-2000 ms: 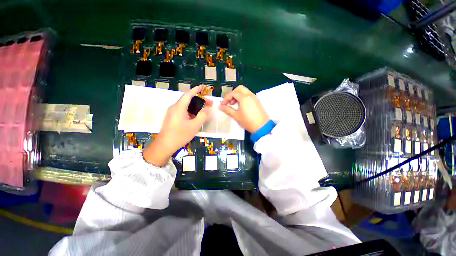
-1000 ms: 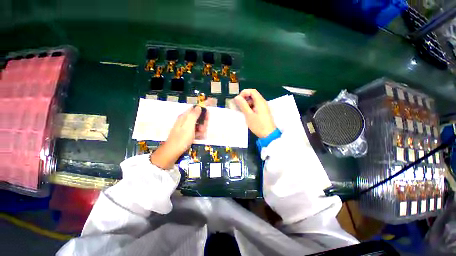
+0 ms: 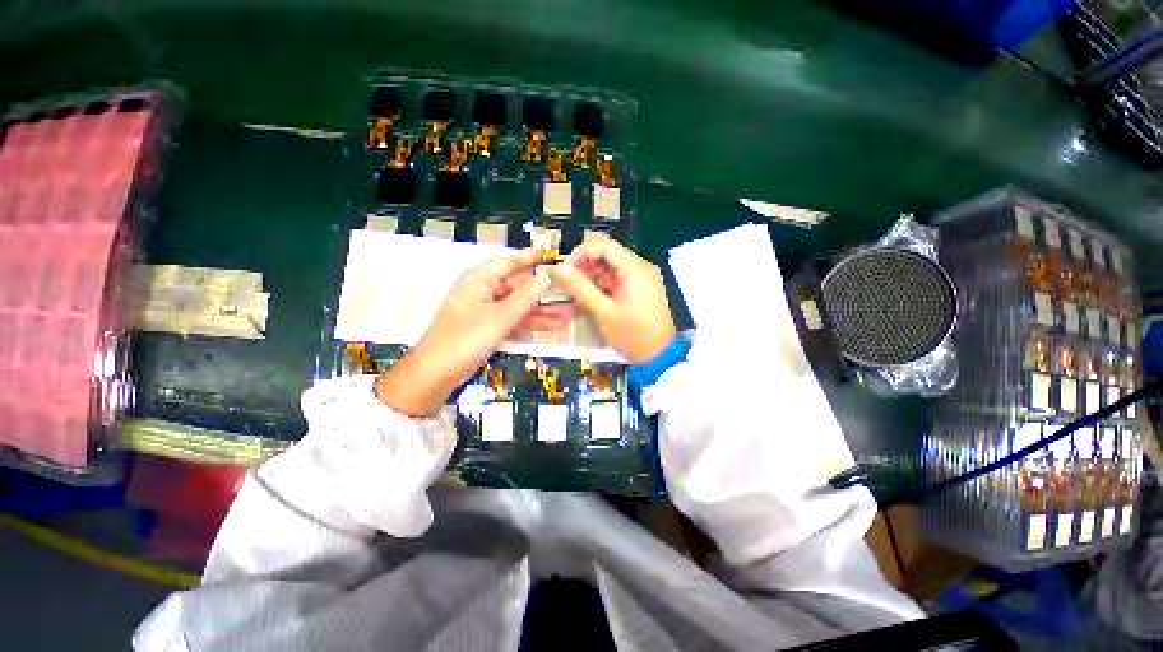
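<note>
My left hand (image 3: 478, 318) and my right hand (image 3: 621, 303), with a blue band on its wrist, meet over the white liner sheet (image 3: 398, 290). Between their fingertips they hold a small module (image 3: 554, 287), mostly hidden, with its orange flex tail pointing away from me. A pale surface shows at the fingertips; whether a pad is fully on cannot be told. The liner sheet lies across the clear blister tray (image 3: 500, 478). The tray holds black modules (image 3: 490, 110) at the far side and pale-faced modules (image 3: 552, 422) nearer me.
Plain white sheets (image 3: 761, 344) lie slanted right of the tray. Beyond them are a round mesh-topped device (image 3: 889, 306) in clear wrap and stacked blister trays (image 3: 969, 439) with a dark cable across. At left are a pink-filled tray (image 3: 58, 280) and a beige strip (image 3: 204, 301). A blue bin (image 3: 1008, 19) is far right.
My right hand has moved left to meet my left hand. The module, seen dark in my left fingers before, now sits between both hands with a pale surface showing. The view has shifted slightly.
</note>
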